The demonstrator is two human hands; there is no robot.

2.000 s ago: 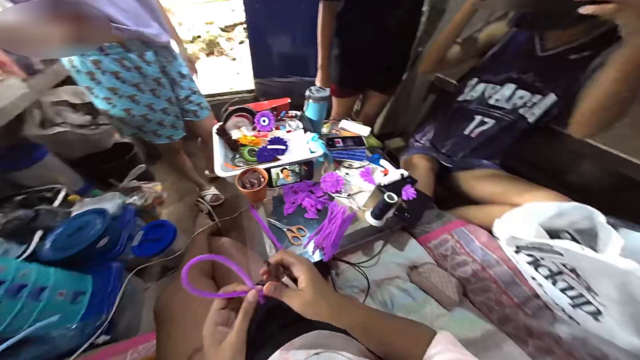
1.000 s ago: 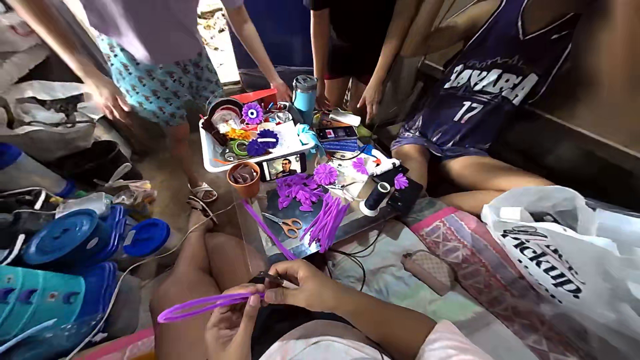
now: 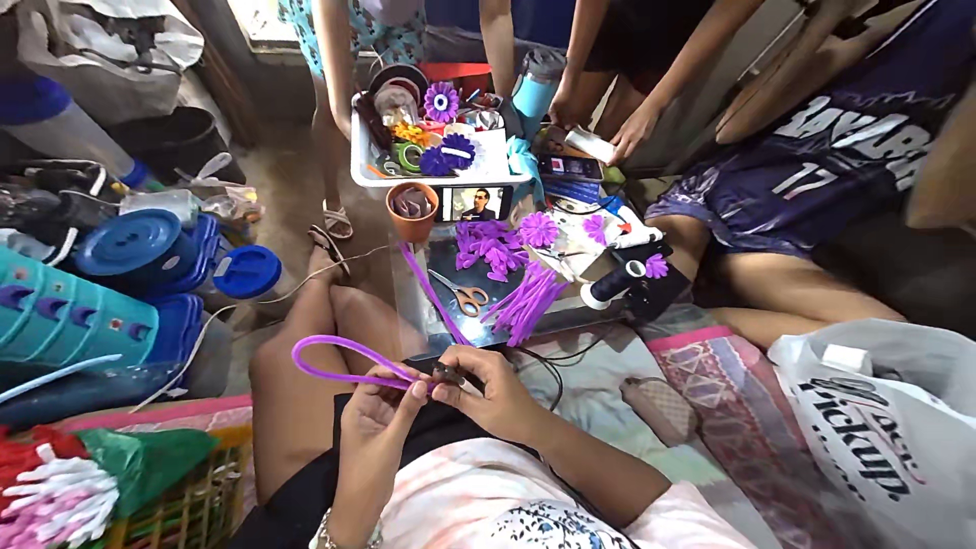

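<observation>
A looped purple pipe cleaner point(image 3: 343, 343) is pinched in my left hand point(image 3: 385, 415), its bend pointing left. My right hand point(image 3: 488, 389) grips a small dark tool, its kind unclear, at the ends of the loop, close to my left fingertips. Beyond my hands, orange-handled scissors point(image 3: 461, 293) lie on a dark glossy board point(image 3: 412, 305). A bundle of purple pipe cleaners point(image 3: 526, 305) is right of the scissors, and a pile of bent purple pieces point(image 3: 488, 248) is behind them. Purple pipe-cleaner flowers point(image 3: 538, 229) lie at the back right.
A white tray point(image 3: 366, 181) of craft supplies stands behind a terracotta pot point(image 3: 412, 217) and a propped phone point(image 3: 473, 204). A thread spool point(image 3: 610, 284) is at right. Other people's hands point(image 3: 637, 130) are by a blue tumbler point(image 3: 536, 84). A plastic bag point(image 3: 862, 427) sits at right, lidded containers point(image 3: 130, 244) at left.
The purple loop looked wide, then narrow, and is now moderately open. Other people's arms have come in around the tray and tumbler. Both my hands remain together at the loop's ends.
</observation>
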